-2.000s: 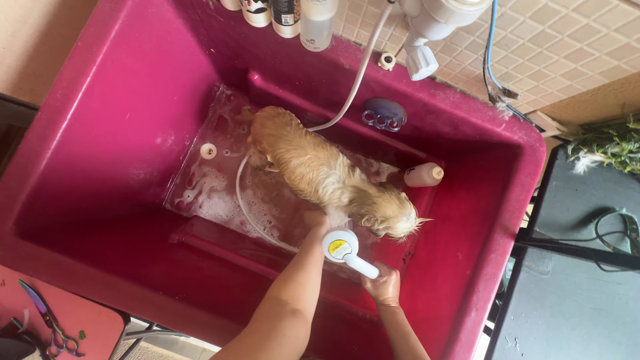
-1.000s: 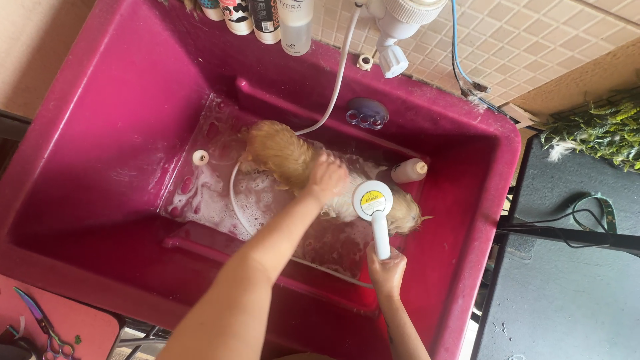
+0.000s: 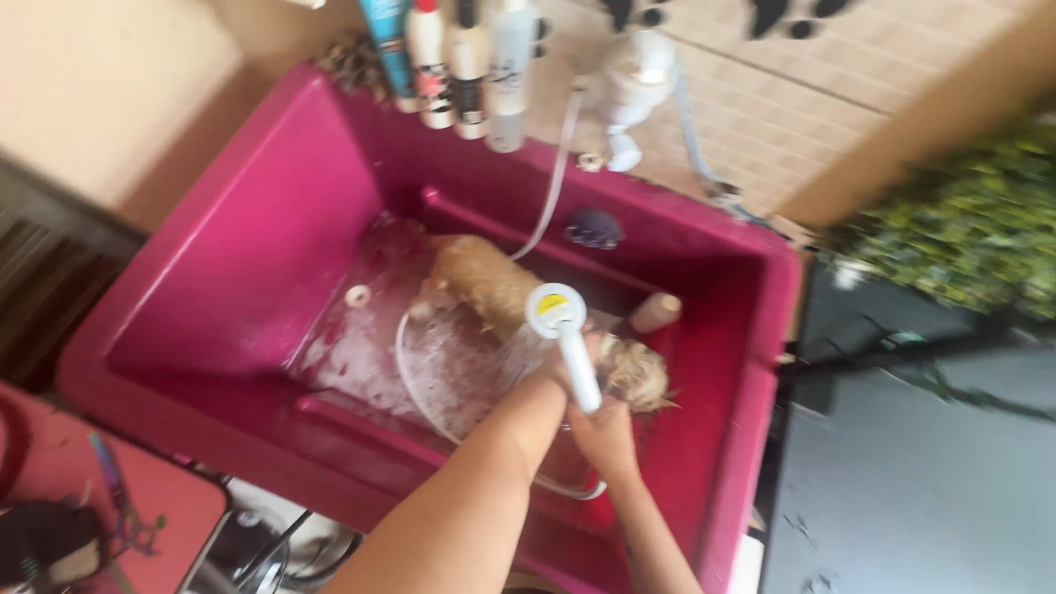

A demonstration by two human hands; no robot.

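Observation:
A wet, light-tan dog stands in the magenta tub, its head toward the right wall. My right hand grips the handle of a white shower head, and water sprays from it toward the dog's chest and front. My left hand reaches in under the shower handle against the dog's front or neck; its fingers are largely hidden, so whether they grip is unclear. The white hose loops through shallow, foamy water. A bottle lies beside the dog's head.
Several bottles line the tub's back edge, near a white water heater or filter unit. A small round white piece lies on the tub floor. Scissors rest on a red surface at left. A dark table and greenery are at right.
My left hand has moved from the dog's back to its front. The shower head has shifted toward the dog's middle, and the dog's hindquarters are turned differently. The view has shifted.

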